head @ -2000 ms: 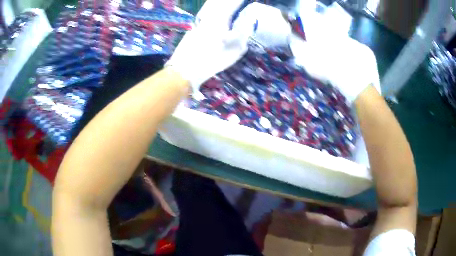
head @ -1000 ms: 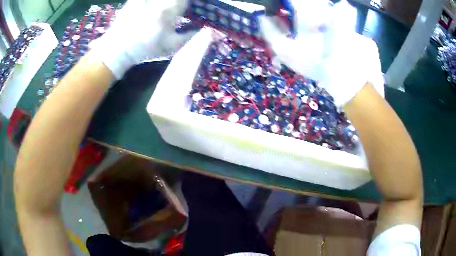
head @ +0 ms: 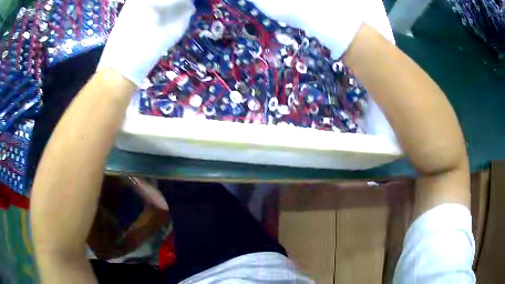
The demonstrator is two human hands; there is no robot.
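My left hand [head: 150, 36], in a white glove, is at the top left over the foam box's side; the top edge cuts it off and its fingers are hidden. My right hand [head: 326, 22], also gloved, is at the top right over the box, its fingers out of the picture. What either hand holds does not show. The white foam box [head: 260, 145] lies below them, heaped with small loose blue boards [head: 238, 83] with red wires and silvery discs.
Overlapping blue panels with red wires [head: 33, 50] lie left of the box, beside a dark backing [head: 66, 89]. A dark bluish bundle [head: 484, 22] is at the upper right. Brown cartons [head: 332, 233] and a red item [head: 167, 252] are below the bench edge.
The view has shifted, and the box sits higher and further left. The panel strip between my hands has gone from view. The panel stack at left shows more fully than one second ago.
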